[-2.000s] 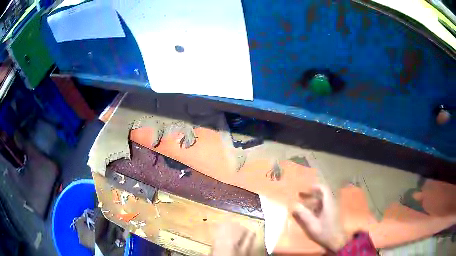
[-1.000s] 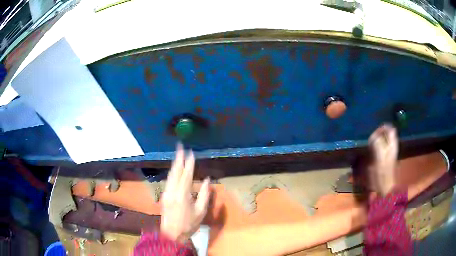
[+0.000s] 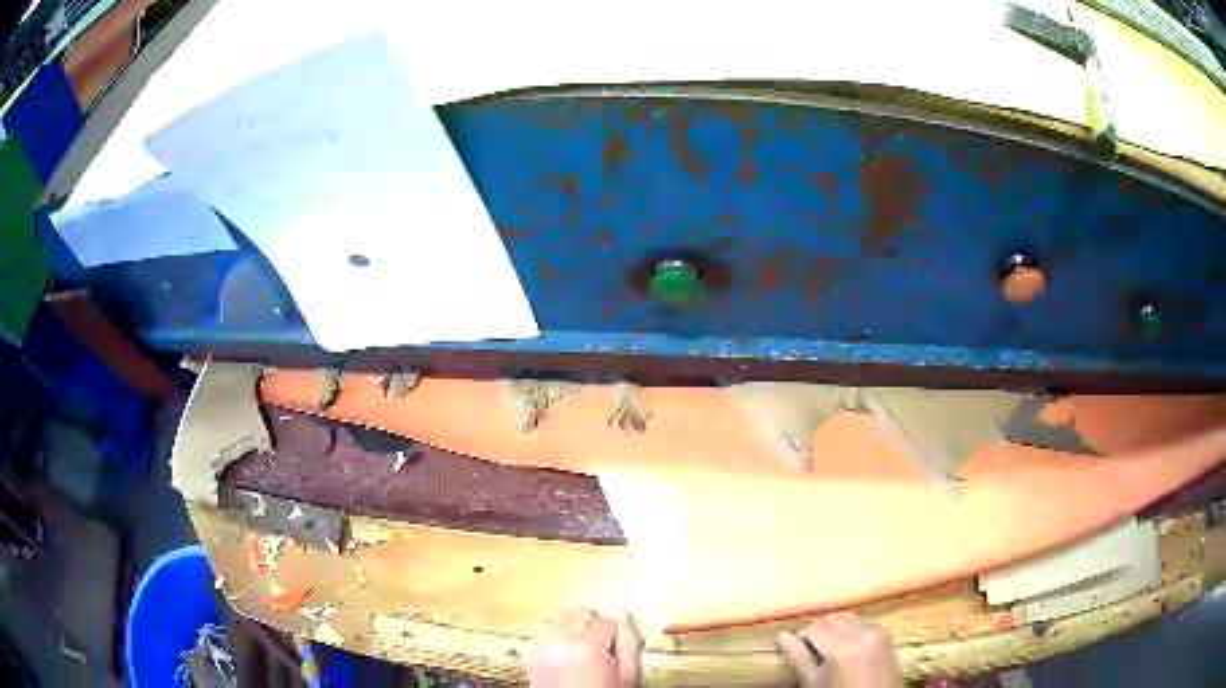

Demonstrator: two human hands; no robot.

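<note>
My left hand [image 3: 585, 652] and my right hand [image 3: 843, 652] are low in the picture at the wooden front edge [image 3: 457, 652], fingers curled, both cut off by the bottom rim. Whether they grip the edge cannot be told. The orange cutting pad [image 3: 807, 538] lies in front of me, its left front part very bright. Ragged tan sheet material [image 3: 914, 423] lies across its back, partly under the blue press beam [image 3: 807, 229]. More tan sheet [image 3: 222, 423] hangs at the left end. No cutting die can be made out.
The beam bears green [image 3: 675, 280] and orange-red [image 3: 1023, 280] buttons and white paper [image 3: 390, 215]. A maroon board [image 3: 430, 477] lies left of the pad's front. Pale layered pieces [image 3: 1076, 575] lie at front right. A blue waste bin [image 3: 161, 612] with scraps stands lower left.
Both hands have come down and back from near the beam's green buttons to the wooden front edge. The view has shifted, so the beam and its buttons sit further right.
</note>
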